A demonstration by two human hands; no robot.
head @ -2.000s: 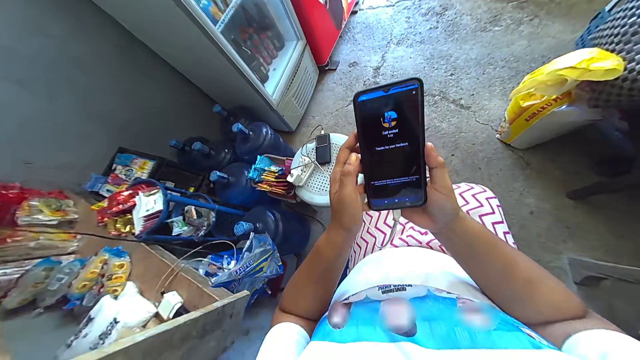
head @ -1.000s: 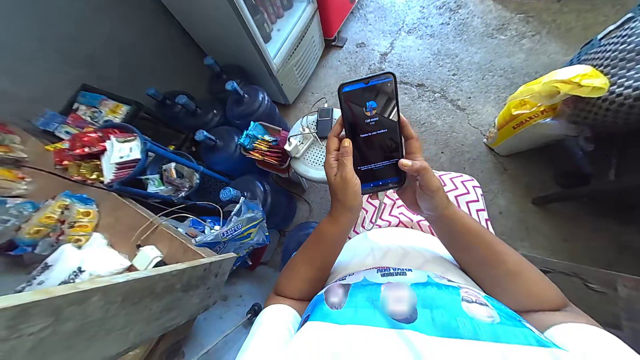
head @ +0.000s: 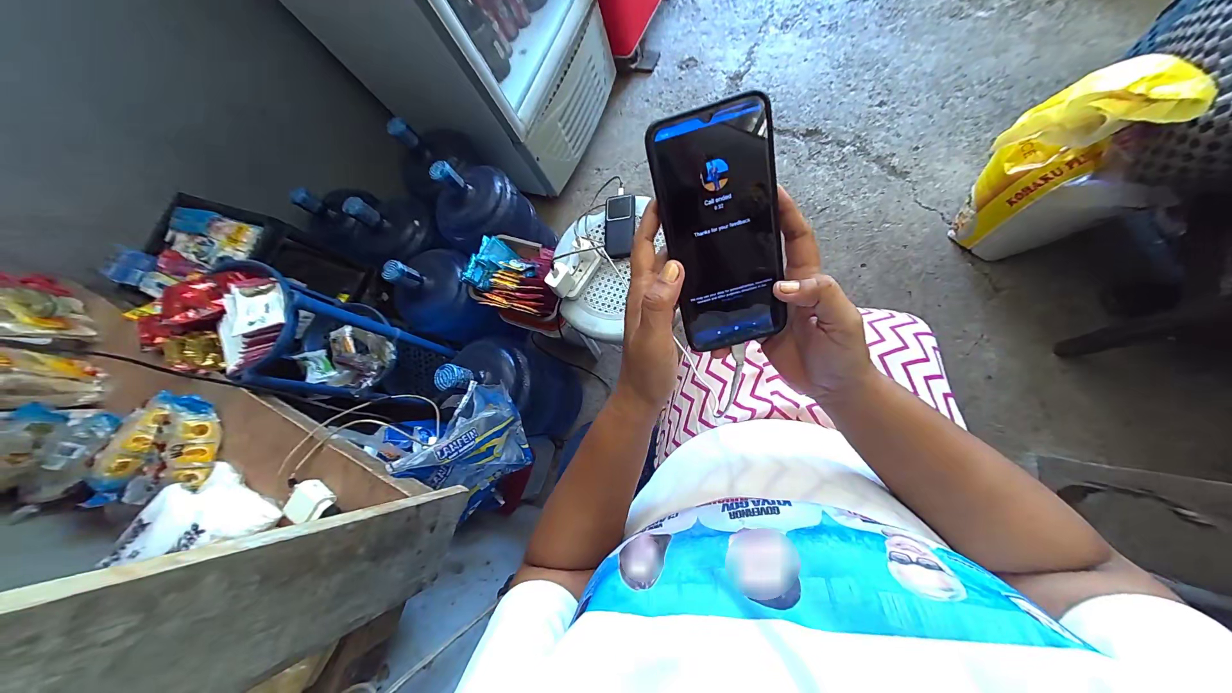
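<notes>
A smartphone in a black case [head: 720, 250] is held upright above my lap, its dark screen lit and showing an emblem and writing. My left hand [head: 654, 318] grips its left edge, thumb at the side. On the right edge is my right hand [head: 818, 308], its thumb at the lower corner of the screen and its fingers behind. A pale cable [head: 738, 371] hangs from the phone's bottom edge. Beneath lies pink and white zigzag cloth [head: 905, 356] over my legs. Left of the phone, a white perforated stool [head: 599, 313] bears a small dark device [head: 620, 227] and a white power strip [head: 575, 272].
Several blue water jugs [head: 481, 207] stand at the left, beside a glass-door fridge [head: 568, 115]. A wooden counter [head: 241, 587] with packets and a white adapter [head: 310, 500] fills the lower left. A yellow plastic bag [head: 1068, 144] is at the right near a woven chair [head: 1189, 144].
Both hands keep hold of the phone throughout. The right thumb, beside the phone two seconds ago, now rests over its lower right edge. The view has shifted somewhat.
</notes>
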